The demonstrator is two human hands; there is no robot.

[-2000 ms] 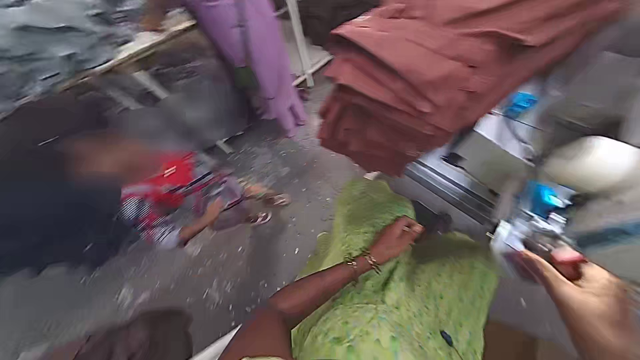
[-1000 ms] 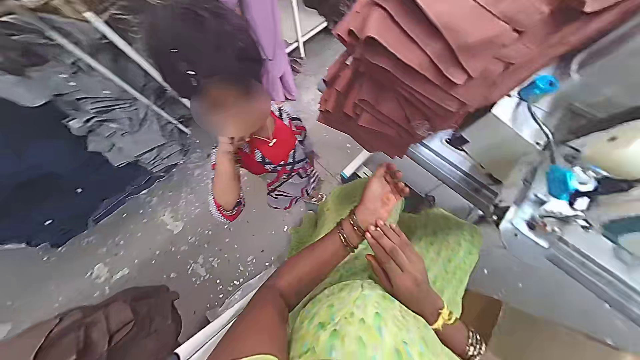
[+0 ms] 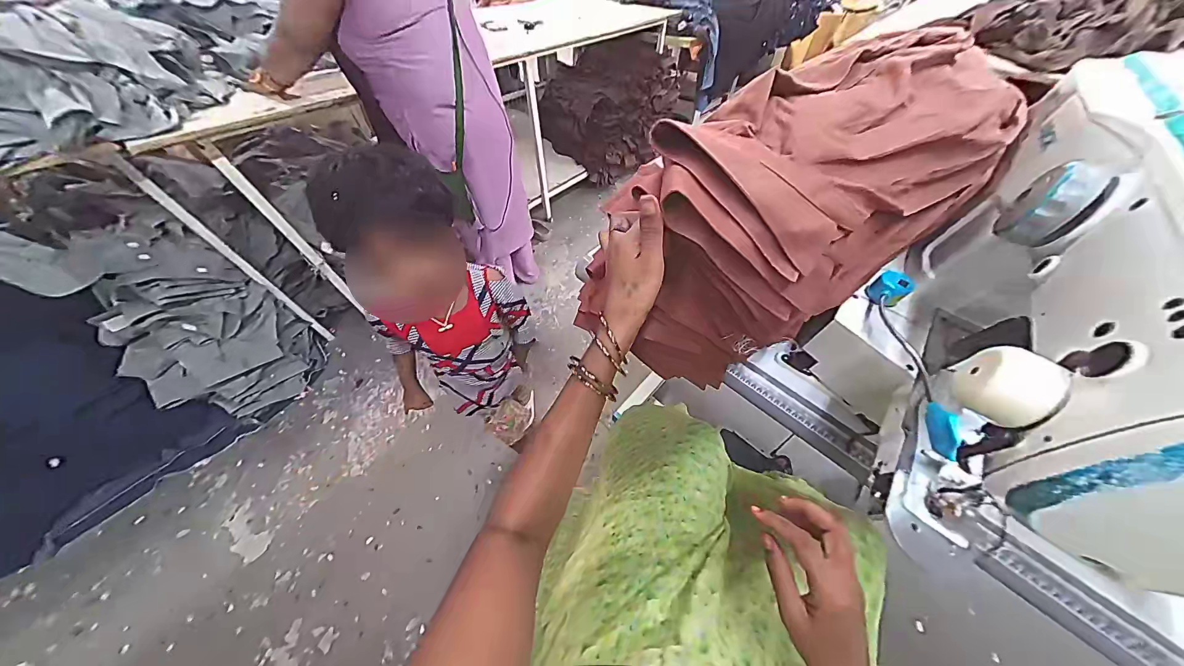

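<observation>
My left hand (image 3: 634,268), with bangles at the wrist, is raised against the left edge of a stack of reddish-brown cloth pieces (image 3: 795,194). Its fingertips meet the folded layers; whether they grip a piece I cannot tell. My right hand (image 3: 819,578) hovers over or rests on the green patterned garment (image 3: 647,527) on my lap, fingers apart and nothing in them. To the right of the stack stands a white industrial sewing machine (image 3: 1101,370) with blue parts.
A small person in a red patterned dress (image 3: 462,324) stands close on the left, and a person in purple (image 3: 444,111) behind. Grey cloth piles (image 3: 203,296) and dark blue fabric (image 3: 102,416) lie left. A white-topped table (image 3: 573,23) stands at the back.
My hands, together above my lap a second ago, are now apart. The left has moved up to the brown cloth stack. The small person's arm, raised near the face before, is now lowered.
</observation>
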